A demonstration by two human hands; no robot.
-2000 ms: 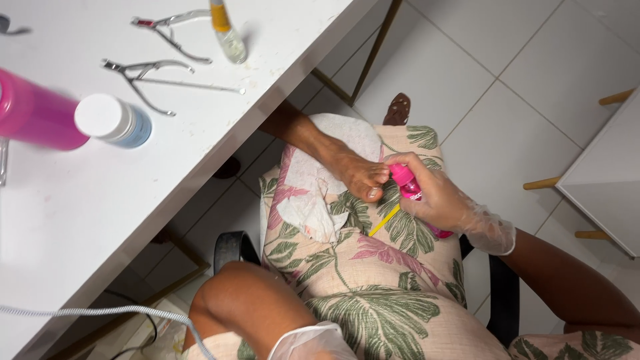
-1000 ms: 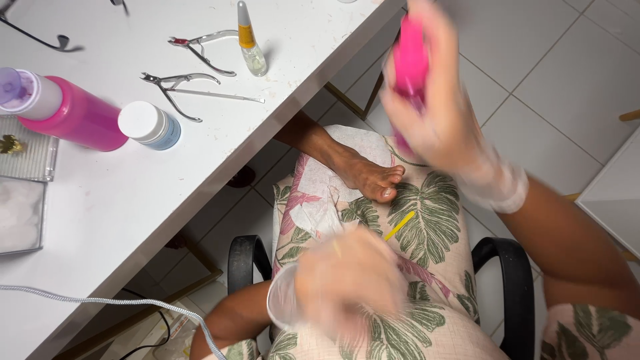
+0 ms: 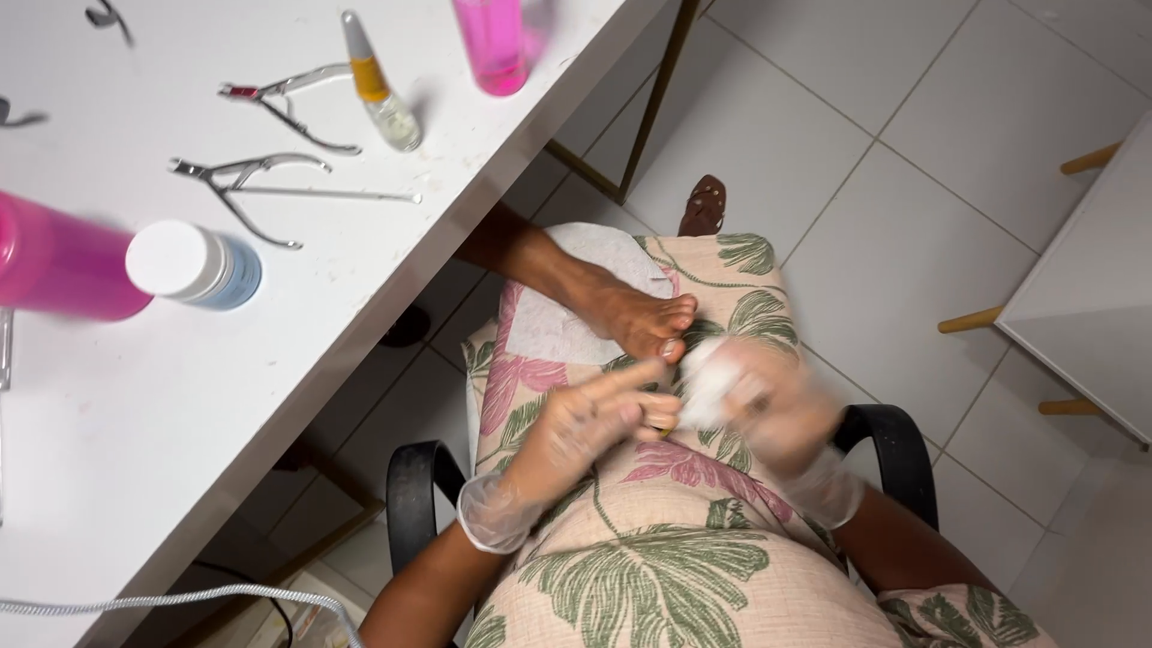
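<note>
My left hand (image 3: pixel 594 427), in a clear glove, is beside another person's bare foot (image 3: pixel 634 315), its fingers just below the toes; a small yellow bit shows under the fingertips. To the right, my gloved right hand (image 3: pixel 778 400) is blurred and holds a white wad (image 3: pixel 711 382), seemingly cotton, near the big toe. The foot lies over a white disposable cloth (image 3: pixel 562 333) on my lap, above leaf-patterned fabric (image 3: pixel 747 315). A pink spray bottle (image 3: pixel 493 49) stands at the table edge; its top is out of view.
On the white table (image 3: pixel 297 378) lie cuticle nippers (image 3: pixel 261 180), more nippers (image 3: pixel 288 108), a thin metal tool (image 3: pixel 333 193) and a small yellow-banded bottle (image 3: pixel 382 85). A white-capped jar (image 3: pixel 193 265) and large pink bottle (image 3: pixel 67 261) stand left. A cable (image 3: pixel 180 598) crosses below; black armrests (image 3: pixel 891 459) flank me.
The pink bottle, in my right hand in both earlier frames, now stands on the table. My right hand has come down beside the foot with the white wad. My left hand has moved up towards the toes.
</note>
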